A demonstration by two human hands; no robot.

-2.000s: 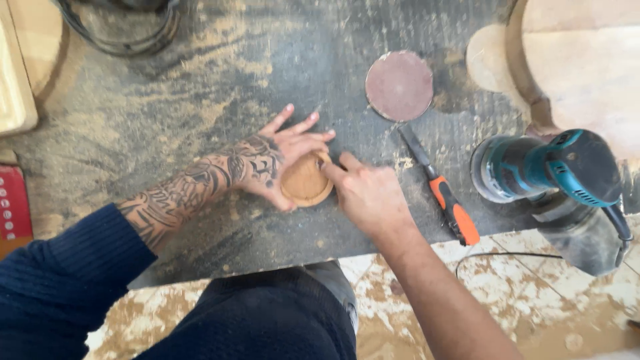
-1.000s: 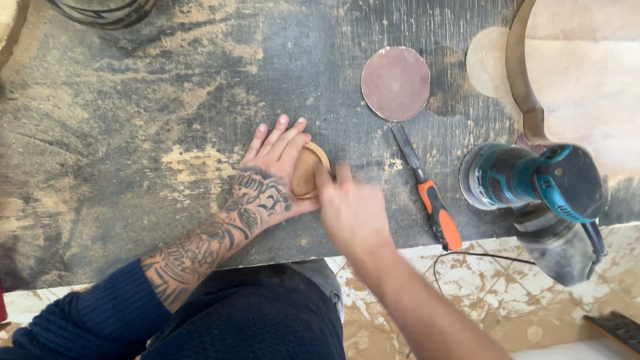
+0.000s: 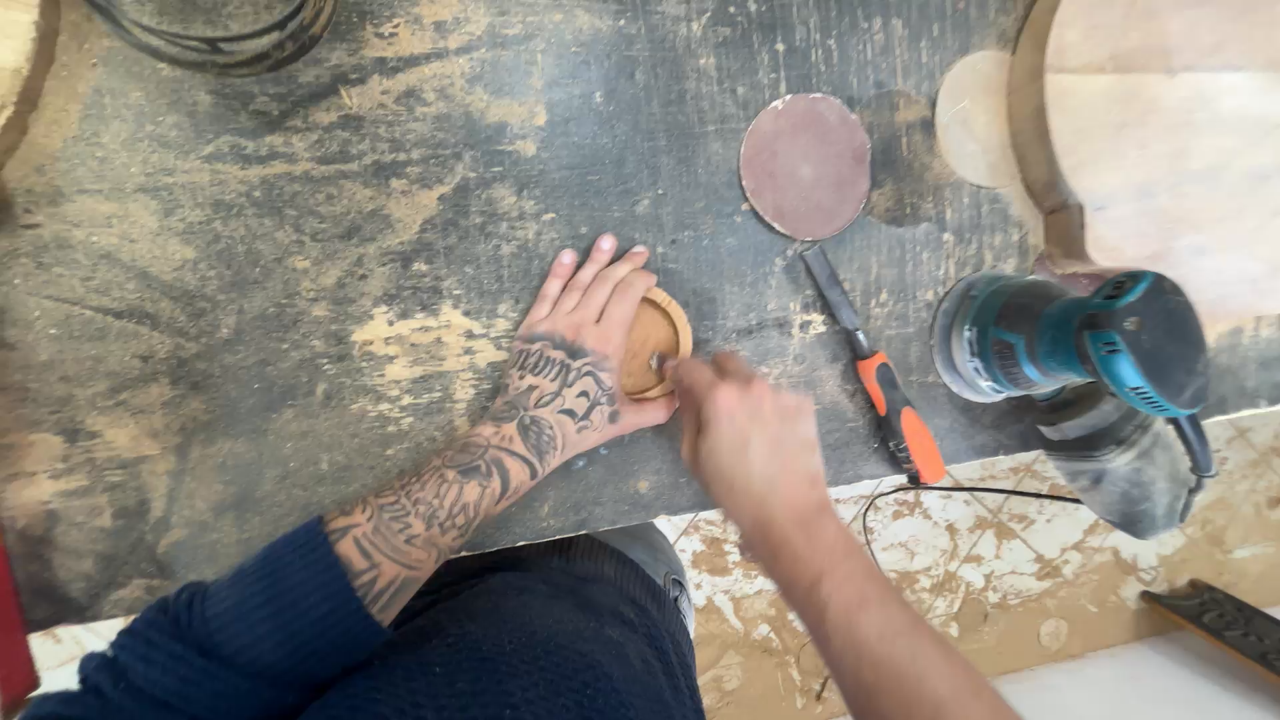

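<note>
A small round wooden dish point(image 3: 650, 340) with a raised rim lies on the dark workbench point(image 3: 300, 240). My left hand point(image 3: 585, 345) is around its left side, fingers stretched over the upper rim and thumb along the lower edge. At the dish's right rim, my right hand point(image 3: 745, 425) is closed and blurred. Something small at its fingertips touches the inside of the dish; what it is cannot be told. To the right lie a round sanding disc point(image 3: 806, 166) and a chisel point(image 3: 875, 375) with an orange and black handle.
A teal and black random orbital sander point(image 3: 1070, 340) lies at the bench's right edge, its cable hanging over. Behind it are a large curved wooden piece point(image 3: 1170, 150) and a pale disc point(image 3: 975, 120). A dark coiled object point(image 3: 230, 35) stands at upper left.
My left hand has turned around the dish, its fingers now pointing more away from me. My right hand has drawn back from over the dish to its right rim. The view has shifted.
</note>
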